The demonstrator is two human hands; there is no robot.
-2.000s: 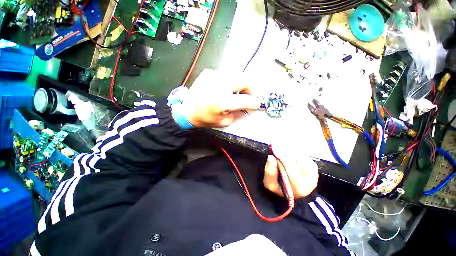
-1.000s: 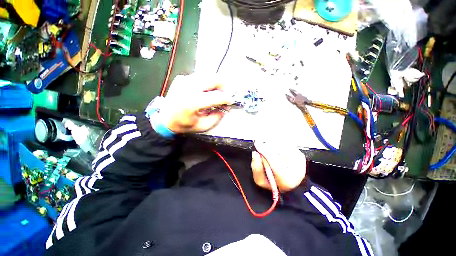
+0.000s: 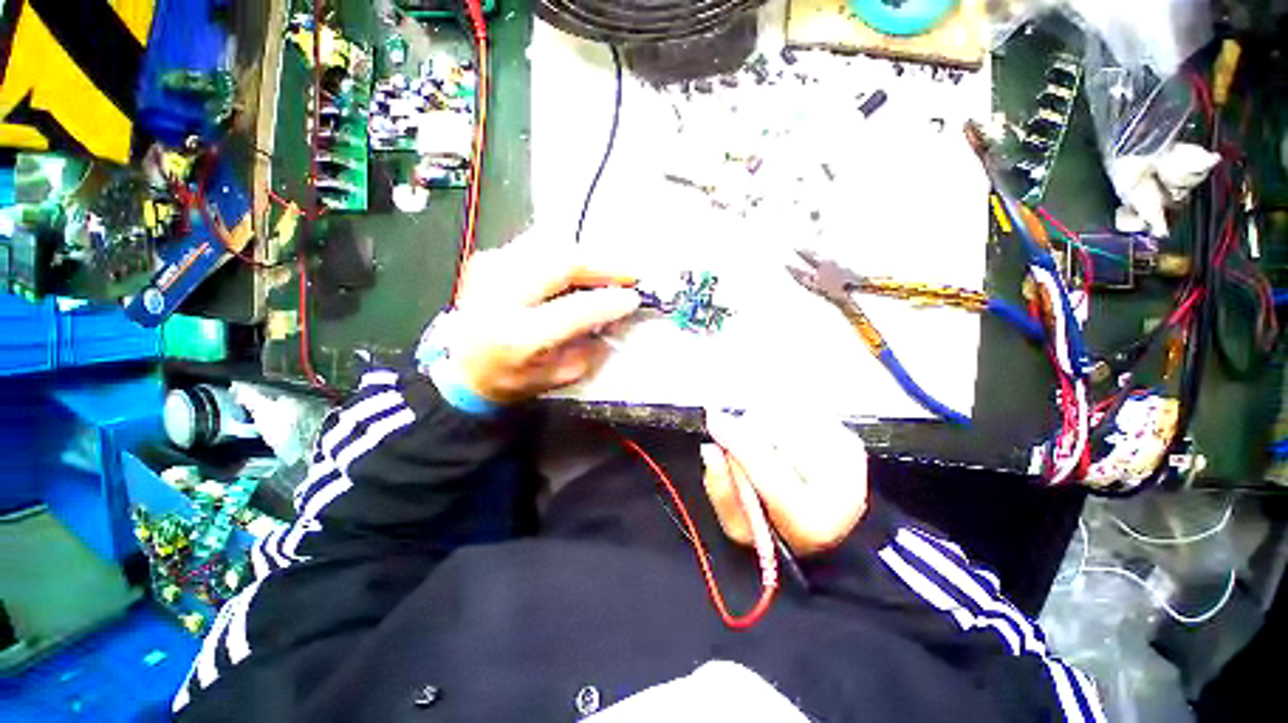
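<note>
A small green-teal circuit board (image 3: 699, 302) lies on the white sheet (image 3: 904, 212). My left hand (image 3: 544, 325) is just left of it, its fingers closed on a dark thin probe whose tip points at the board's left edge. Contact is hard to tell. My right hand (image 3: 787, 477) is at the sheet's front edge, below the board, shut on a red test probe (image 3: 760, 530). The red lead loops down over my dark jacket. Glare washes out both hands and hides the right probe's tip.
Open cutting pliers (image 3: 852, 294) lie right of the board. Loose components (image 3: 770, 181) are scattered behind it. A black fan grille (image 3: 650, 17) stands at the back. Larger boards (image 3: 424, 120) and blue bins (image 3: 85, 424) are left, a wire bundle (image 3: 1066, 367) right.
The camera view has shifted, moving the bench scene in the picture. The left fingers are more extended around the dark probe. The right hand still holds the red probe near the front edge.
</note>
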